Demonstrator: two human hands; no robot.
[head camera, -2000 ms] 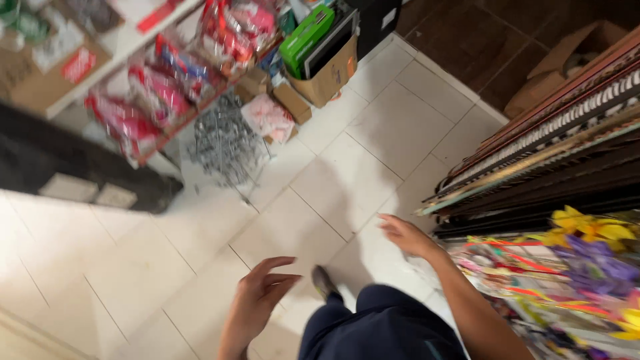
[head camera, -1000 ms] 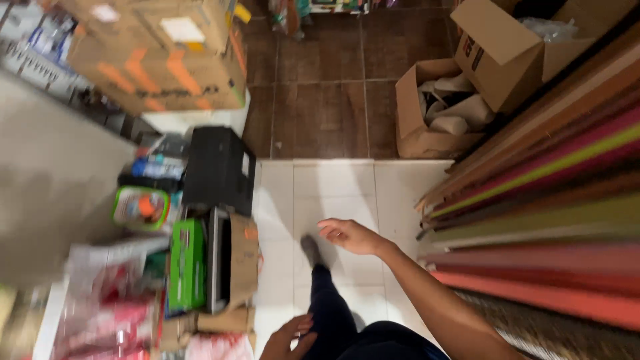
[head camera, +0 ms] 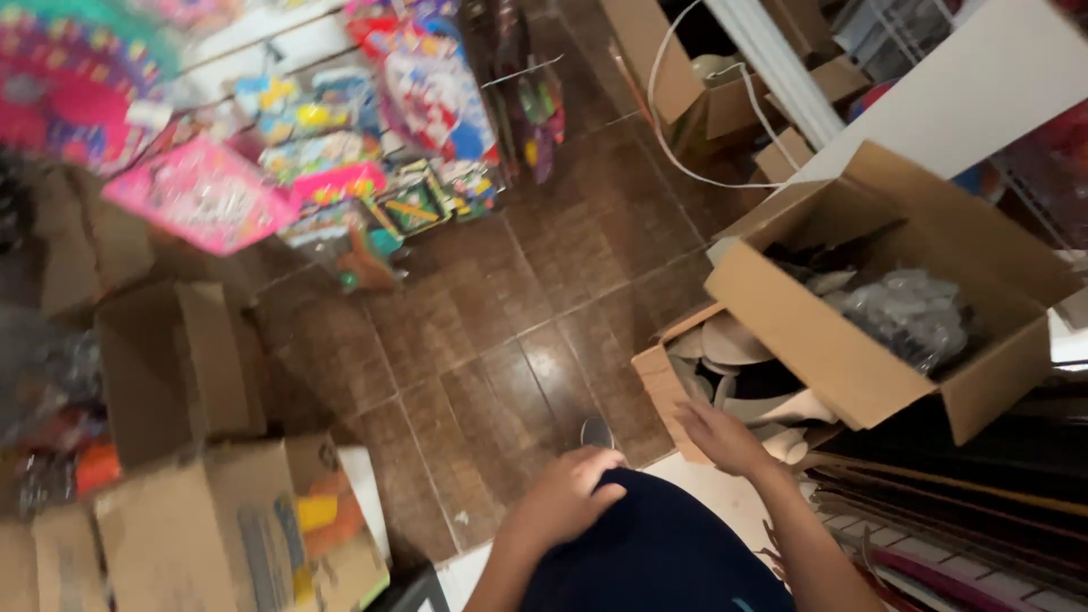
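Observation:
My left hand [head camera: 568, 495] is at the lower middle of the head view, in front of the dark blue clothing [head camera: 654, 544] on my body, its fingers loosely bent and nothing in it. Farther right, my right hand [head camera: 718, 435] holds nothing, its fingers extended. It appears over the near side of a low open cardboard box [head camera: 667, 395] with pale curved pieces inside; whether it touches the box I cannot tell. Above that, a larger open carton [head camera: 816, 340] contains clear plastic-wrapped items [head camera: 909, 314]. The tip of one shoe [head camera: 597, 432] shows on the brown tiled floor [head camera: 476, 340].
Packaged goods [head camera: 433, 93] hang on a display at upper left, low over the floor. Cardboard boxes [head camera: 161, 535] stand at lower left. A white cable [head camera: 659, 110] loops near a white post [head camera: 773, 68] at upper right. Stacked long sheets or rolls [head camera: 960, 510] fill the lower right.
The view has moved a long way, from the white tiles to the brown floor. The open cartons are now close to my right hand. Both hands remain empty.

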